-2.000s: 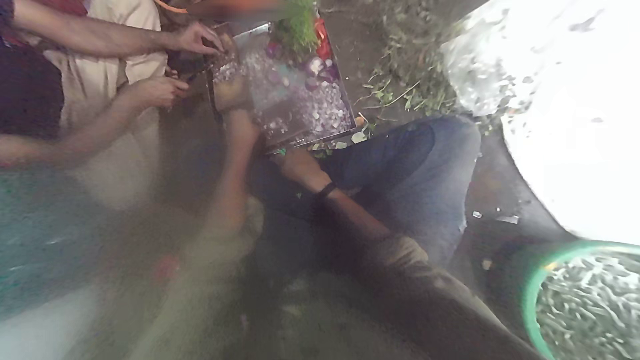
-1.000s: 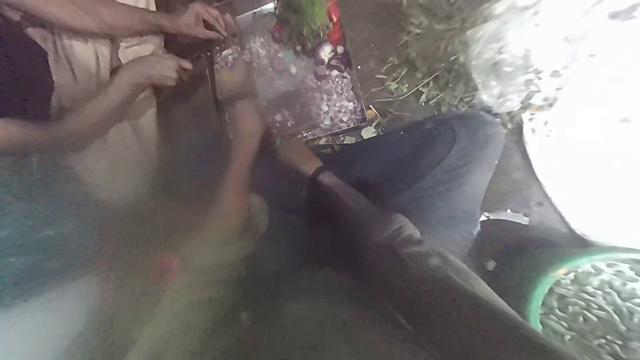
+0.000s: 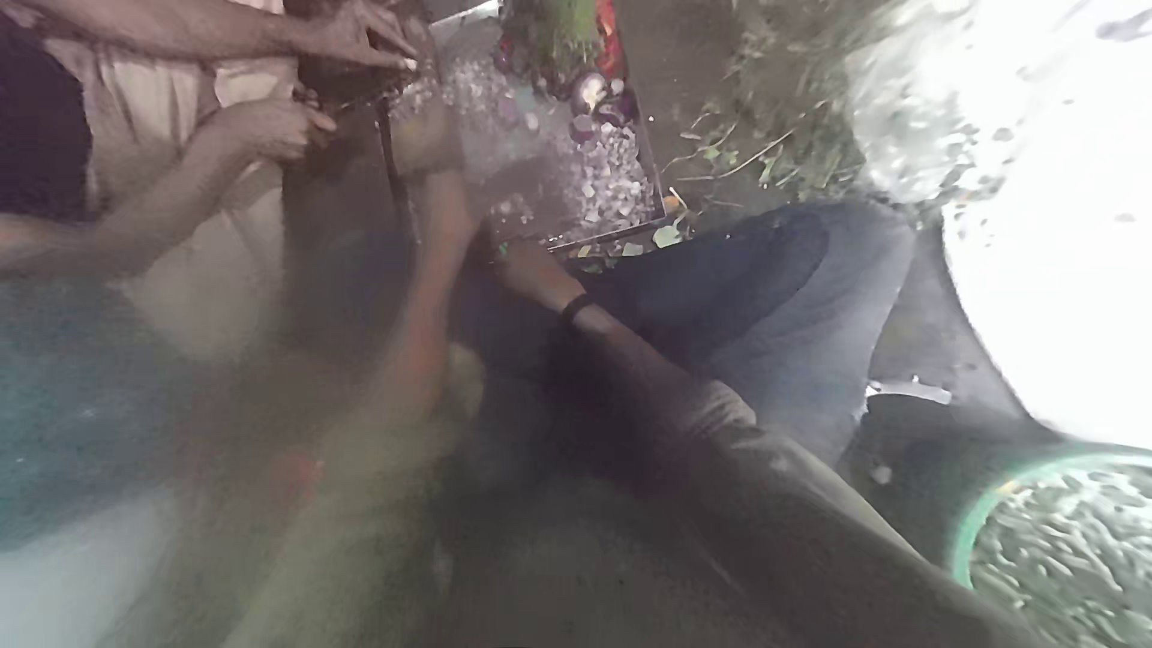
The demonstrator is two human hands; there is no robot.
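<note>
My left hand (image 3: 427,139) is a blur at the left side of a shallow tray (image 3: 655,171); whether it holds something cannot be told. Close to the tray's near edge is my right hand (image 3: 522,261), with a dark band around the wrist; its fingers are hidden in shadow. Chopped purple onion (image 3: 607,180) is spread over the tray. Purple onion bulbs (image 3: 589,94), one showing a pale cut face, lie beside green leafy herbs (image 3: 567,36) and a red vegetable (image 3: 609,40) at its far end.
Another person's hands (image 3: 270,126) work at upper left, beside the tray. Stems and leaves (image 3: 765,135) litter the ground right of it. A bright white sheet (image 3: 1062,270) covers the far right. A green-rimmed basin (image 3: 967,531) of small cut green pieces stands at lower right.
</note>
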